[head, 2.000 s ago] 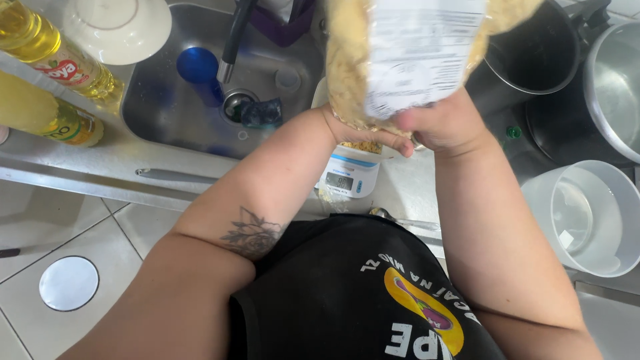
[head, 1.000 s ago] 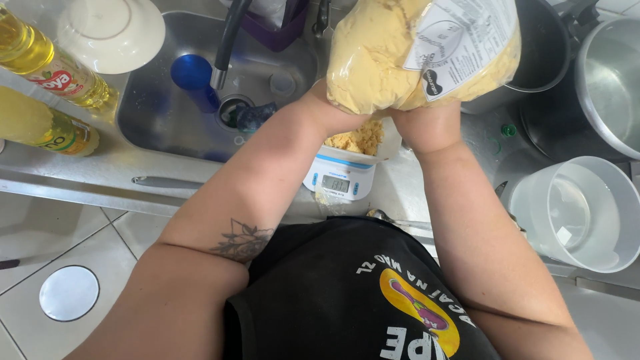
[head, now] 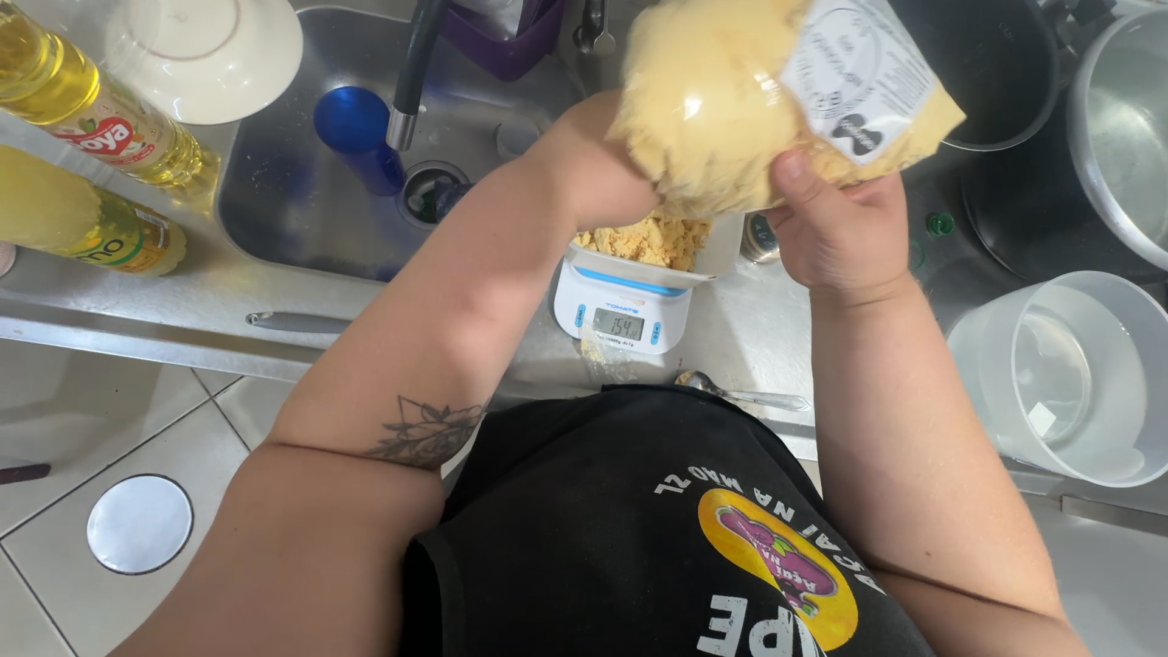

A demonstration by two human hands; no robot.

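Note:
A large clear plastic bag of yellowish crumbly powder point(head: 707, 100), with a white printed label, is held up over the scale. My right hand point(head: 844, 224) grips its lower side, thumb on the plastic near the label. My left hand point(head: 607, 164) is at the bag's left underside; its fingers are hidden behind the bag. Below, a white container point(head: 725, 246) with yellow crumbs point(head: 648, 242) rests on a white digital kitchen scale point(head: 620, 310) with a lit display. A metal spoon point(head: 762, 399) lies on the steel counter near my apron.
Left is a sink point(head: 292, 201) with a blue cup point(head: 351, 128) under a black faucet point(head: 415, 73). Beside it are an oil bottle point(head: 128, 137), a second yellow bottle point(head: 91, 219) and a white bowl point(head: 210, 55). Right are metal pots point(head: 995, 82) and a clear plastic tub point(head: 1068, 374).
The bag has turned and tilted in my hands, its label shifting to the right side. My right hand has come into fuller view with its thumb on the front of the bag.

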